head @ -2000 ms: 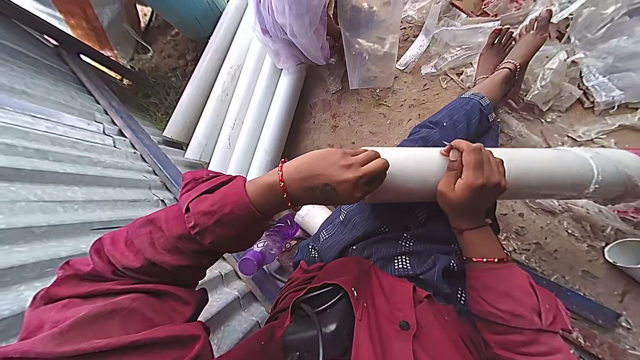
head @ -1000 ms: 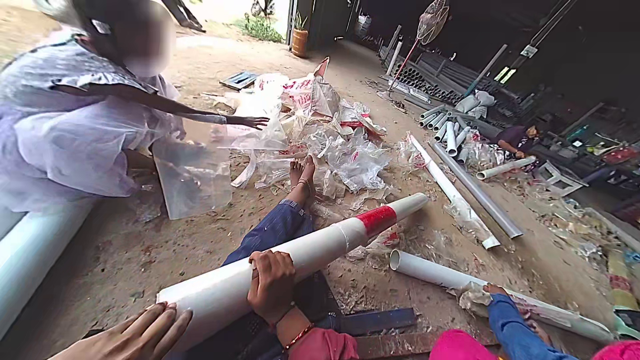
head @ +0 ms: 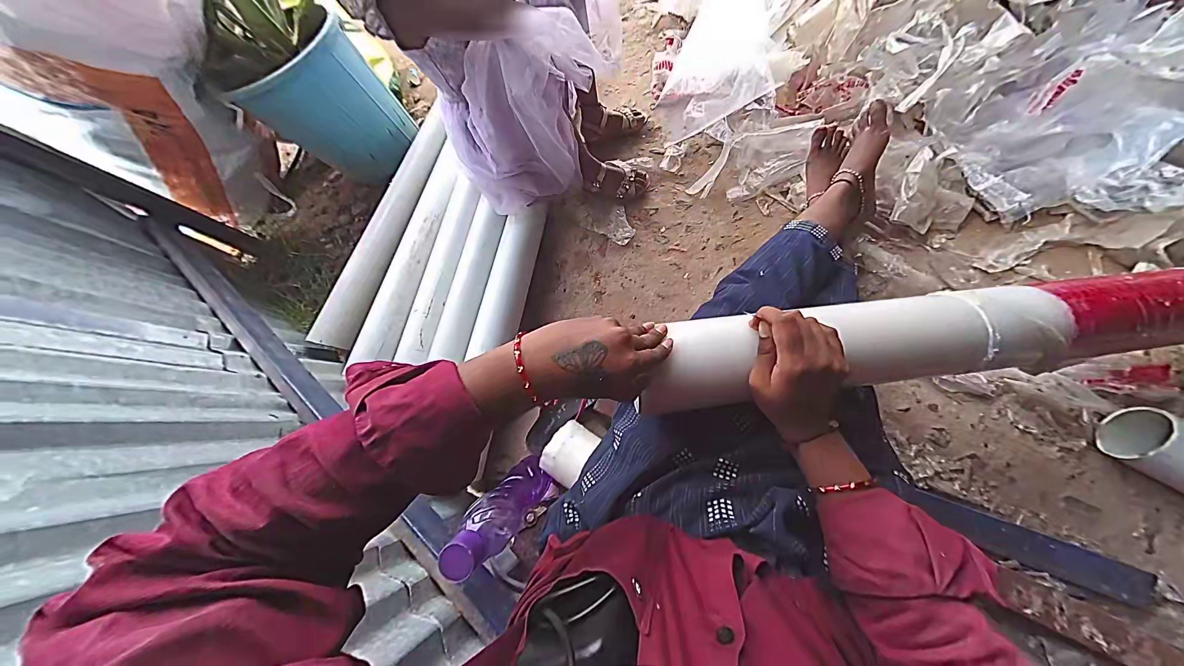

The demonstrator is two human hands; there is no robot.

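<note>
A white plastic pipe (head: 906,335) with a red band (head: 1124,310) lies across my lap, its near end at the middle of the view. My right hand (head: 800,370) grips it a short way from that end, fingers over the top. At the end's rim, the bunched fingers of my left hand (head: 615,359) hold the edge; the palm side is hidden. Below my left wrist are a short white roll or pipe piece (head: 569,453) and a purple plastic bottle (head: 499,513), beside my dark blue trousers.
Several white pipes (head: 430,268) lie side by side at the left, near a person in a pale lilac dress (head: 509,102). A blue planter (head: 324,102) and corrugated metal sheeting (head: 120,416) are beyond. Clear plastic wrap (head: 1054,139) litters the ground; another pipe's open end (head: 1136,433) shows right.
One second ago my left hand lay flatter on the pipe's end, fingers spread; now they are bunched at its rim. My right hand stays on the pipe. The view has swung down and left.
</note>
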